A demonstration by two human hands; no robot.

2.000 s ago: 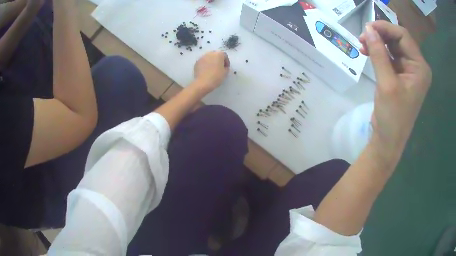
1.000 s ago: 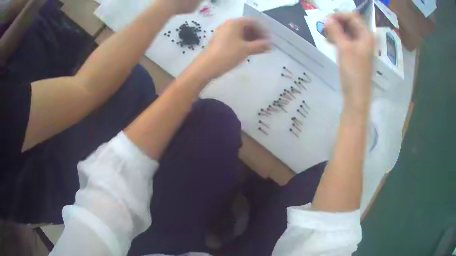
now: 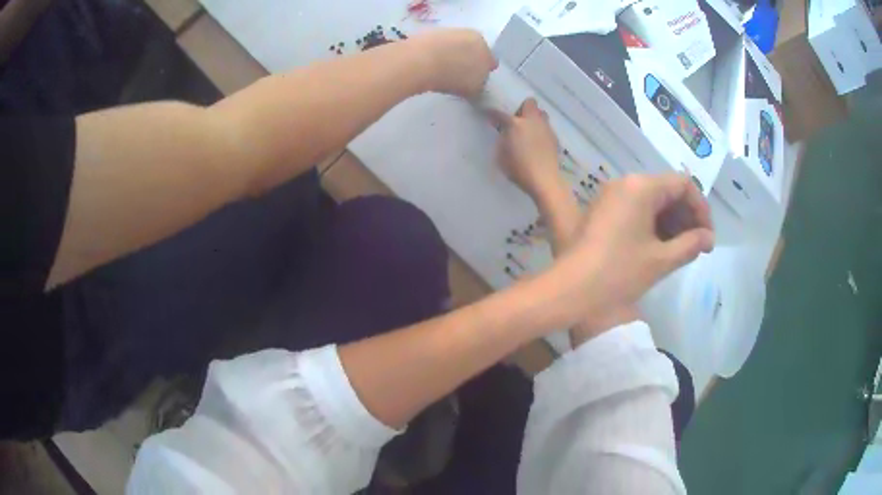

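My left hand is over the table's right part, thumb and fingertips curled together; no held piece can be made out. My right hand is beyond it over the sheet, its forearm passing under my left one. Its fingers point towards the neighbour's hand, and a held piece cannot be made out. Small dark-headed pins with thin coppery legs lie on the white covering; my arms hide part of their rows. More pins show beside my right hand.
A neighbour's bare arm reaches across from the left, its hand near mine. Small black parts lie beyond it. White printed cartons stand at the back right. A translucent white tub or bag is at the right end.
My left hand has swung right, across my right arm. My right hand has moved left and down from the cartons. The neighbour's arm has reached further right. The view has shifted slightly.
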